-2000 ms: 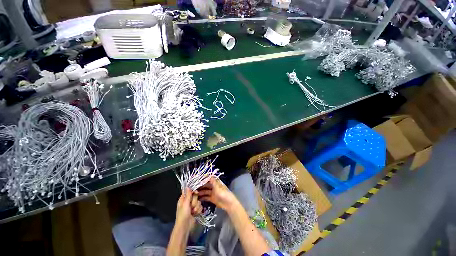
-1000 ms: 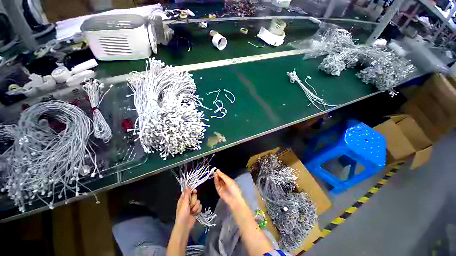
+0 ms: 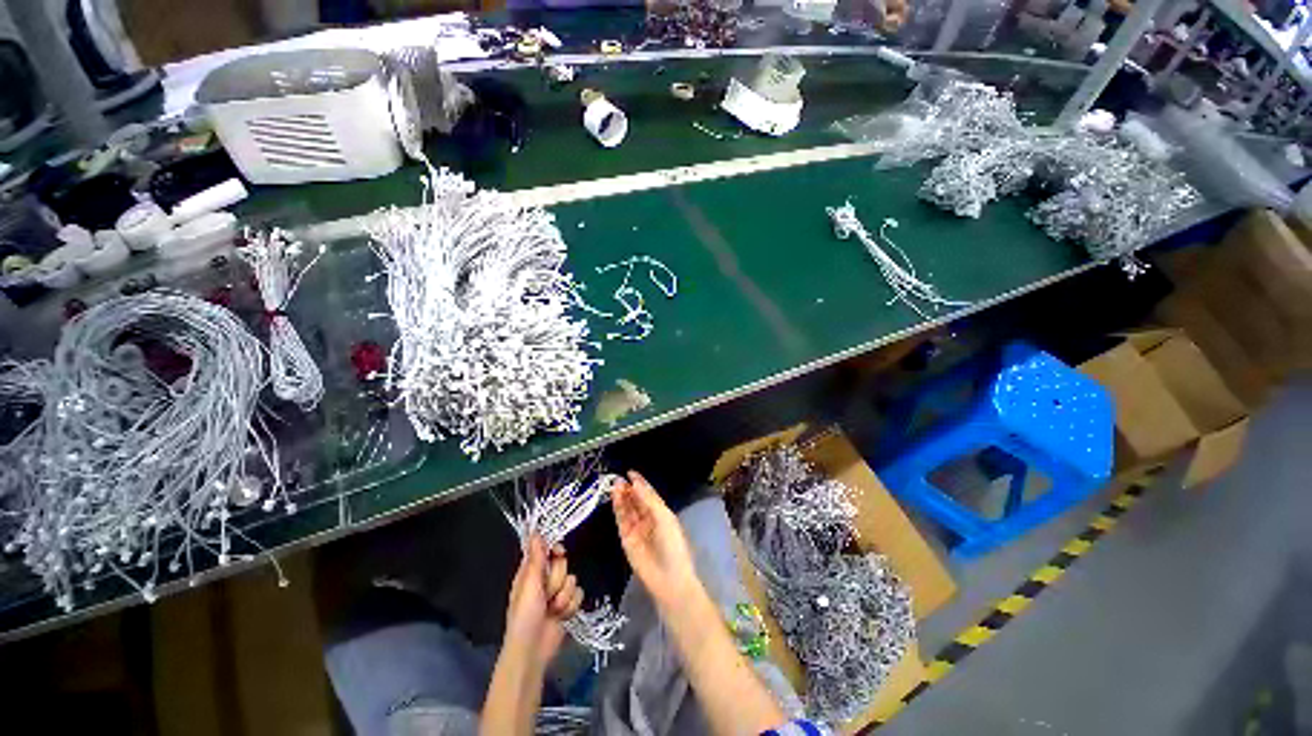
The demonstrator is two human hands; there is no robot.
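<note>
A fanned bunch of thin white wire leads is over my lap, in front of the bench edge. My left hand is closed around its middle; tips fan out above the fist and a shorter cluster sticks out below. My right hand is beside the fan's right side, fingers raised, fingertips at the end of a lead; whether they pinch it is too small to tell. A large white wire bundle lies on the green bench beyond my hands.
Coiled leads and a folded hank lie at left. Loose strands and a small tied bundle lie on the bench. An open carton of leads is right of my lap, a blue stool beyond. A white housing stands behind.
My right hand has moved off the middle of the bunch to the right and up. My left hand stays closed on the bunch. The white housing and parts on the far line have shifted left.
</note>
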